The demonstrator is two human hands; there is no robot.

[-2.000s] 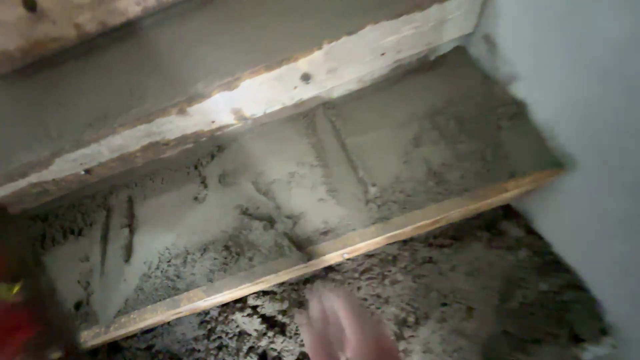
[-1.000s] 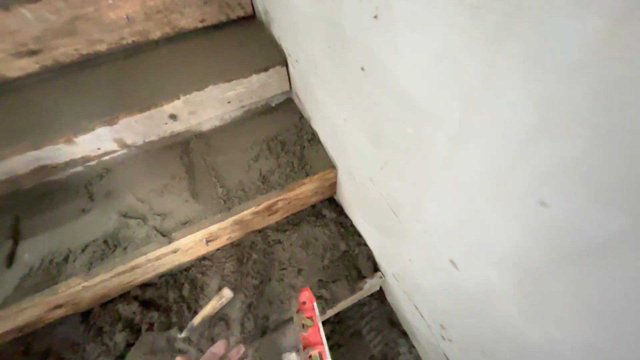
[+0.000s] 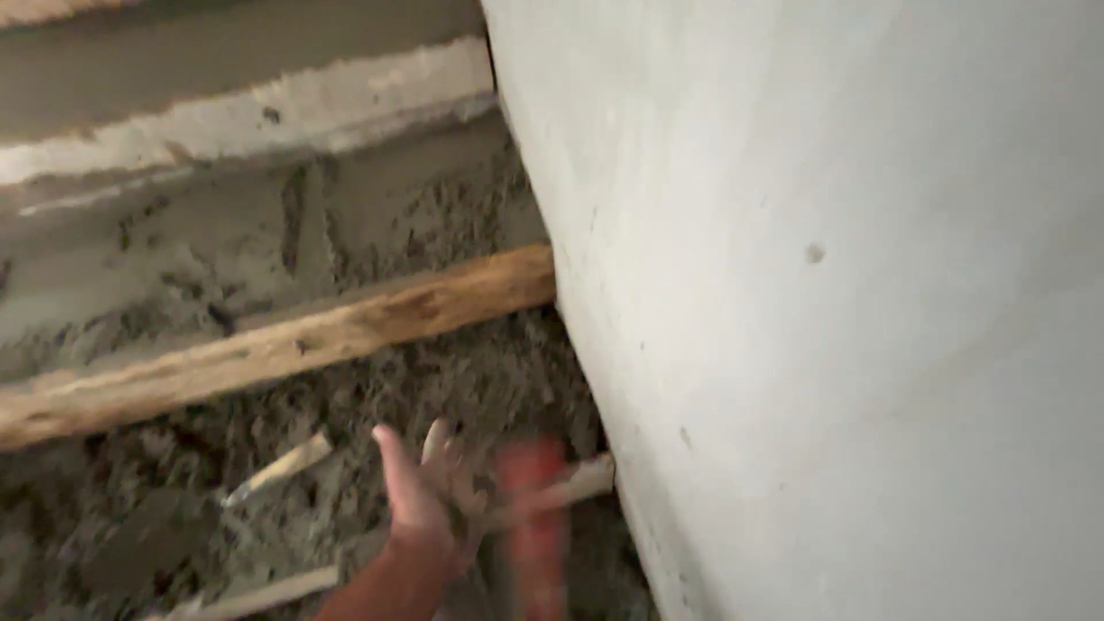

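My left hand (image 3: 431,496) reaches in from the bottom edge over rough wet concrete (image 3: 285,526), thumb and fingers apart and nothing seen in its grasp. Just right of it stands a blurred red tool (image 3: 533,526), perhaps the end of a spirit level; whether the fingers touch it is unclear. What holds the red tool is hidden, and my right hand is out of view. Left of my hand, a tool's wooden handle (image 3: 285,466) lies on the concrete, its blade hard to make out.
A wooden form board (image 3: 345,336) crosses to the pale plastered wall (image 3: 802,259), which fills the right side. Beyond it lies a smeared concrete step (image 3: 233,233), edged by a higher whitish board (image 3: 345,99). Wood strips (image 3: 272,595) lie low in the view.
The view has swung right towards the wall. Since a second ago my left hand has come further into view, beside the red tool. The wooden handle lay on the concrete then too.
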